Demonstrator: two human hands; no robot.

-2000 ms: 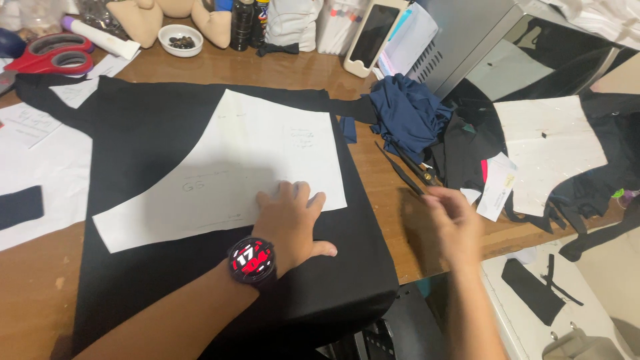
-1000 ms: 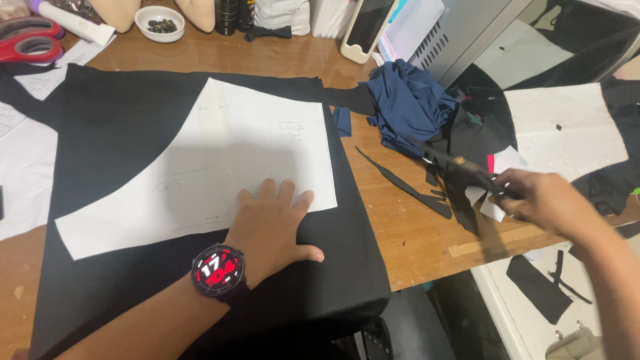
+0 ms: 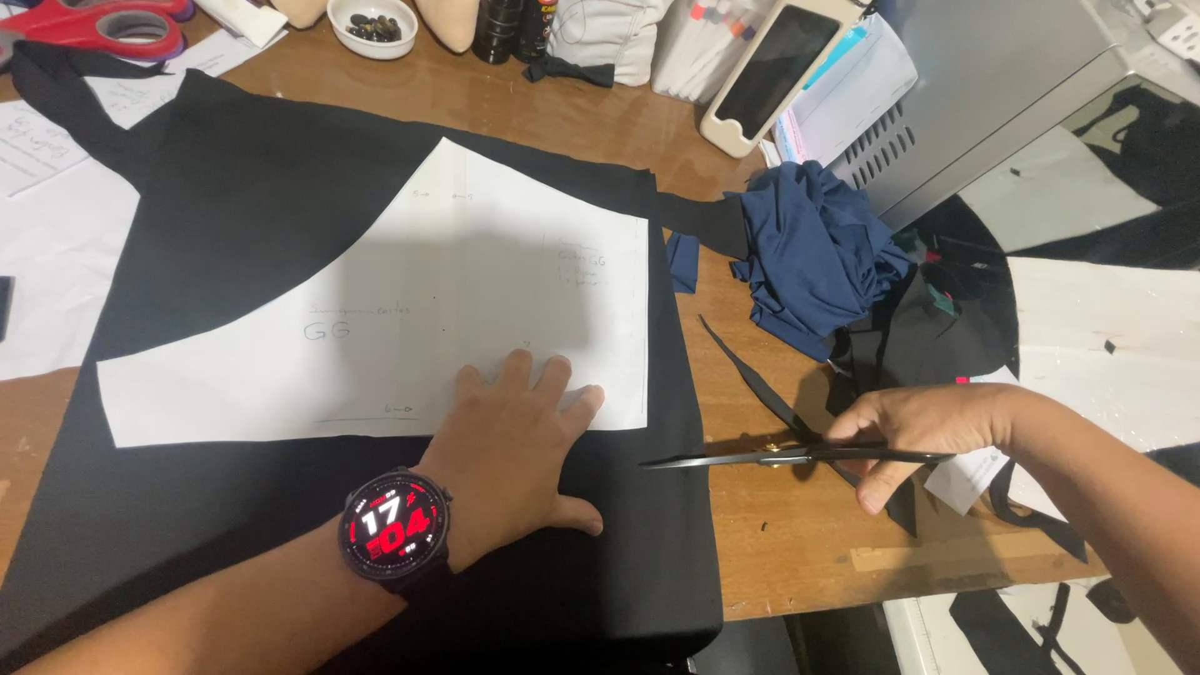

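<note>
A white paper garment pattern (image 3: pixel 394 281) with handwritten marks lies flat on black fabric (image 3: pixel 272 141) spread over the wooden table. My left hand (image 3: pixel 516 441), wearing a round smartwatch (image 3: pixel 395 527), rests with spread fingers on the pattern's lower right part and the fabric below it. My right hand (image 3: pixel 914 436) holds fabric scissors (image 3: pixel 778 456) by the handles. Their blades point left, with the tip over the fabric's right edge, just below the pattern's lower right corner.
Crumpled navy fabric (image 3: pixel 811 248) and black scraps (image 3: pixel 759 380) lie right of the black fabric. Red-handled scissors (image 3: pixel 141 33), a bowl of small dark items (image 3: pixel 372 26), a container of pens (image 3: pixel 703 47) and a device in a beige case (image 3: pixel 783 70) are at the back. A metallic appliance (image 3: pixel 994 84) stands back right.
My right hand has lifted the scissors from among the scraps and brought them left to the black fabric's edge. My left hand has stayed on the pattern.
</note>
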